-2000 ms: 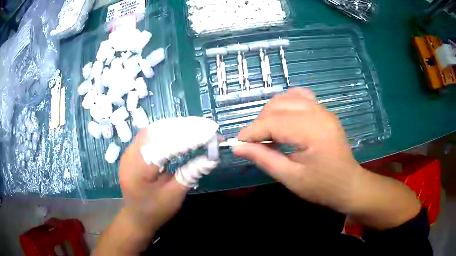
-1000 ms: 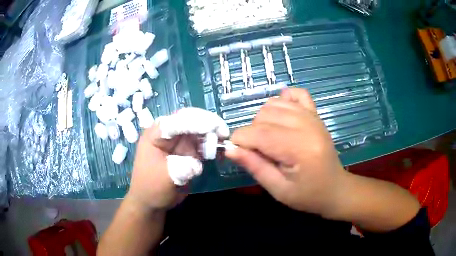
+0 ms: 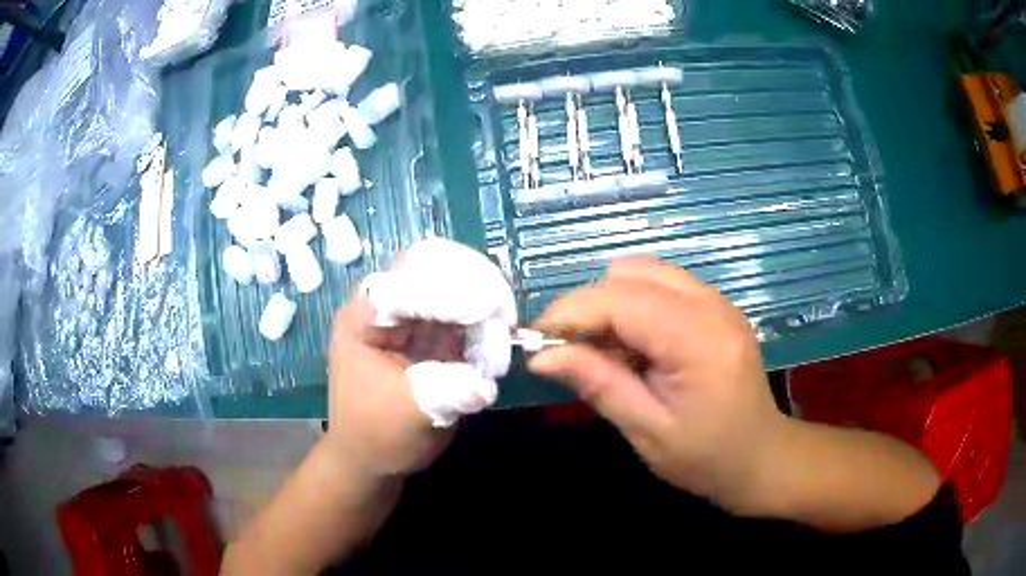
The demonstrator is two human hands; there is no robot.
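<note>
My left hand (image 3: 416, 360), with white finger cots on thumb and fingers, grips a white cap (image 3: 493, 348) between thumb and fingertips. My right hand (image 3: 664, 383) pinches a thin shaft with a white fitting (image 3: 538, 340) between thumb and forefinger. The shaft's end meets the white cap; how far it goes in is hidden. Several assembled shafts with white caps at their ends (image 3: 576, 135) lie side by side in the grooved clear tray (image 3: 776, 214). Loose white caps (image 3: 295, 169) are heaped on the clear tray at the left.
A box of small white sleeves (image 3: 563, 25) stands at the back. Crinkled clear plastic bags (image 3: 68, 225) cover the far left. Silver rods (image 3: 835, 9) show at the top right edge, an orange fixture (image 3: 995, 124) at the right. Red stools (image 3: 917, 416) stand below the bench.
Both hands remain together at the cap and shaft. The right fingers have drawn back a little from the grooved tray's caps. The view has shifted, so trays appear further right and slightly higher.
</note>
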